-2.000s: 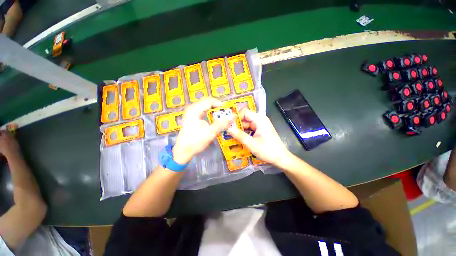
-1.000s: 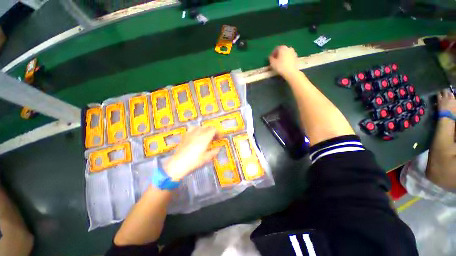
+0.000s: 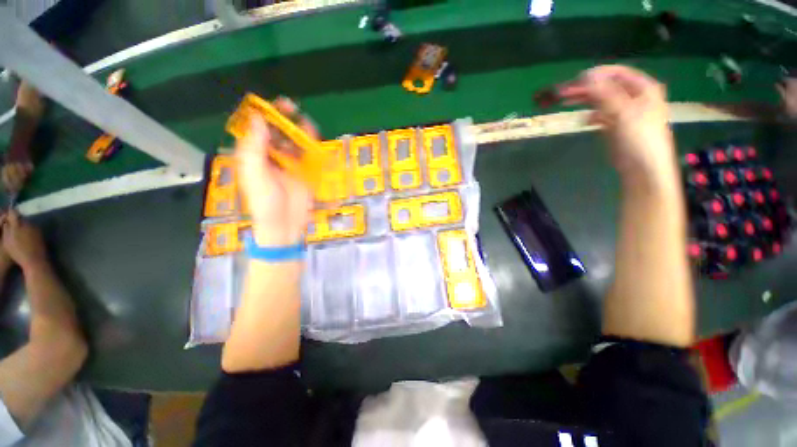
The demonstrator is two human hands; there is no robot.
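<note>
My left hand [image 3: 278, 188], with a blue wrist strap [image 3: 273, 251], holds a yellow-orange front housing [image 3: 293, 144] tilted above the upper left of the tray. My right hand [image 3: 625, 100] is raised over the belt's pale edge at right, blurred, with a small dark thing [image 3: 549, 97] at its fingertips. The translucent blister tray [image 3: 336, 284] lies on the bench with housings in its upper pockets and one housing [image 3: 461, 269] at its lower right. My left hand and its housing hide part of the top row.
A black smartphone [image 3: 539, 238] lies right of the tray. Black parts with red round faces [image 3: 734, 205] stand in rows at far right. A part-assembled unit [image 3: 424, 68] and loose bits are on the green belt [image 3: 332, 79]. A grey post [image 3: 105, 100] slants at left. Another person's arm [image 3: 39, 306] is at left.
My left hand has lifted a housing from the tray's lower right and moved up and left. My right hand has moved right along the belt edge, a small dark thing now at its fingertips.
</note>
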